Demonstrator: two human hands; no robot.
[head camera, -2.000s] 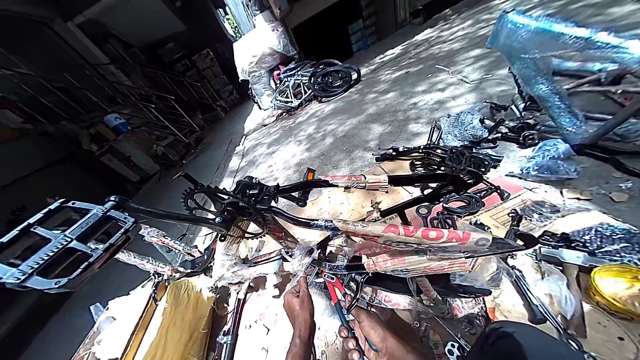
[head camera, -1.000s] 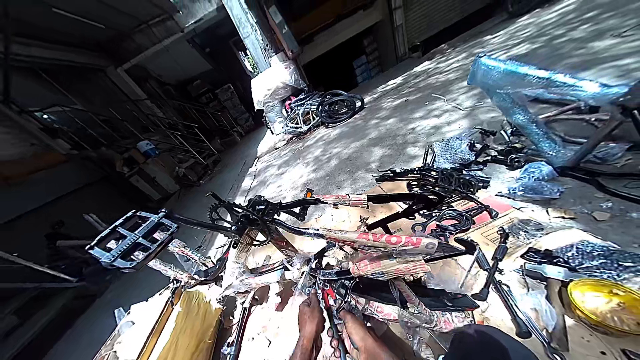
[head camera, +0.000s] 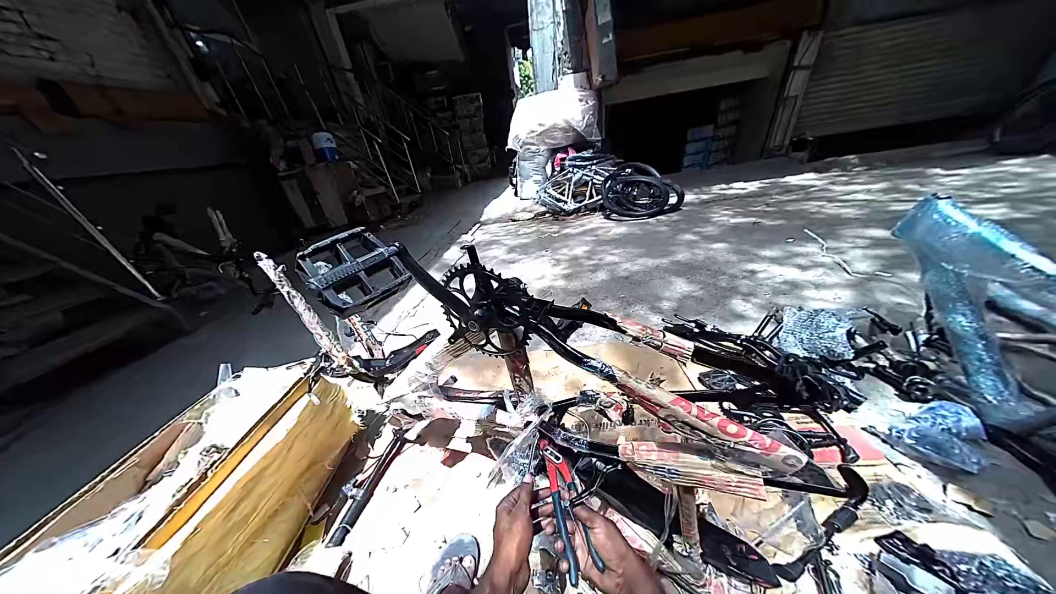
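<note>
A bicycle frame (head camera: 701, 412) lies upturned before me, its tubes wrapped in printed cardboard and clear plastic. Its black chainring (head camera: 487, 309) and crank carry a platform pedal (head camera: 353, 269) at the upper left. My right hand (head camera: 606, 544) holds red-and-blue-handled pliers (head camera: 561, 503), their jaws pointing up at the frame's near end. My left hand (head camera: 516, 528) is just left of the pliers, fingers bent near the jaws beside crumpled clear plastic (head camera: 520, 454); whether it grips anything is unclear.
An open cardboard box (head camera: 239, 470) with yellowish wrapping stands at the left. Black bicycle parts (head camera: 907, 363) and a bubble-wrapped frame (head camera: 965, 313) lie at the right. More wheels (head camera: 639, 194) rest by a pillar (head camera: 561, 41) ahead. A sandalled foot (head camera: 456, 561) is beside my left hand.
The view has swung up and leftward. The pliers remain at the frame's near end, with both hands close by.
</note>
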